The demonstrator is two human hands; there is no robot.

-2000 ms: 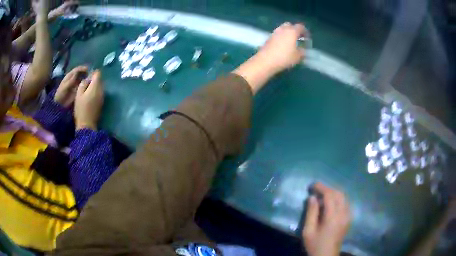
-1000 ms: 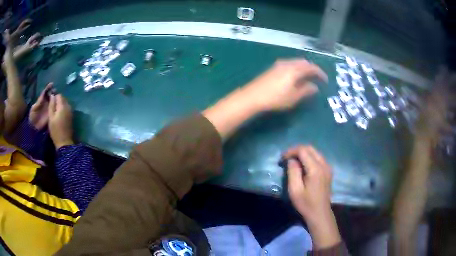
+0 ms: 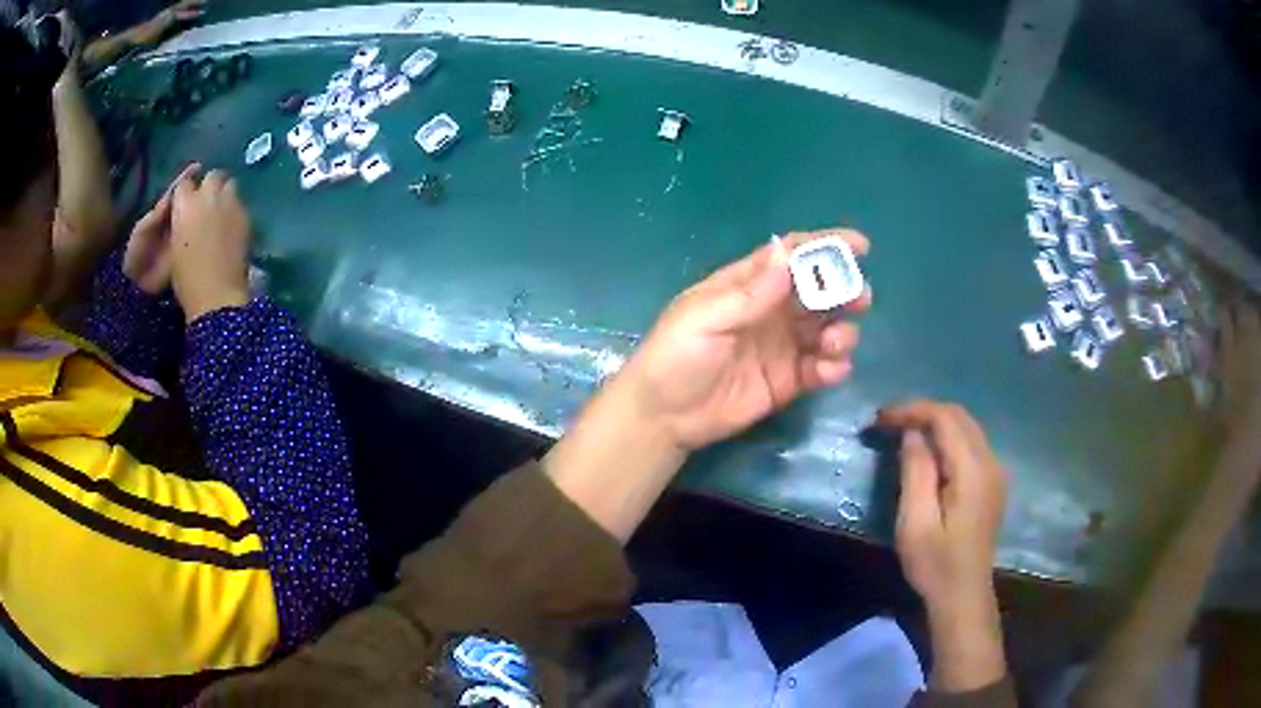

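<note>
My left hand [image 3: 740, 339], bare below a brown sleeve, is palm up over the bench. It holds a white rounded-square housing [image 3: 827, 273] with a short dark slot between thumb and fingers, hollow side facing me. My right hand [image 3: 951, 484] is lower right, near the bench's front edge. Its thumb and forefinger are closed on a small dark piece [image 3: 877, 429], too small to name. The two hands are apart.
White housings [image 3: 1072, 246] lie in rows at right, and another group [image 3: 332, 125] at upper left. Fine wires [image 3: 560, 138] lie mid-bench beside a small white-and-metal component [image 3: 671, 126]. A pale rail [image 3: 609, 39] and post [image 3: 1030, 69] stand behind. A neighbour's hands [image 3: 201, 242] work at left.
My left hand has come back from the rail and turned palm up, with the housing now showing in it. My right hand keeps its pinch. The view has shifted.
</note>
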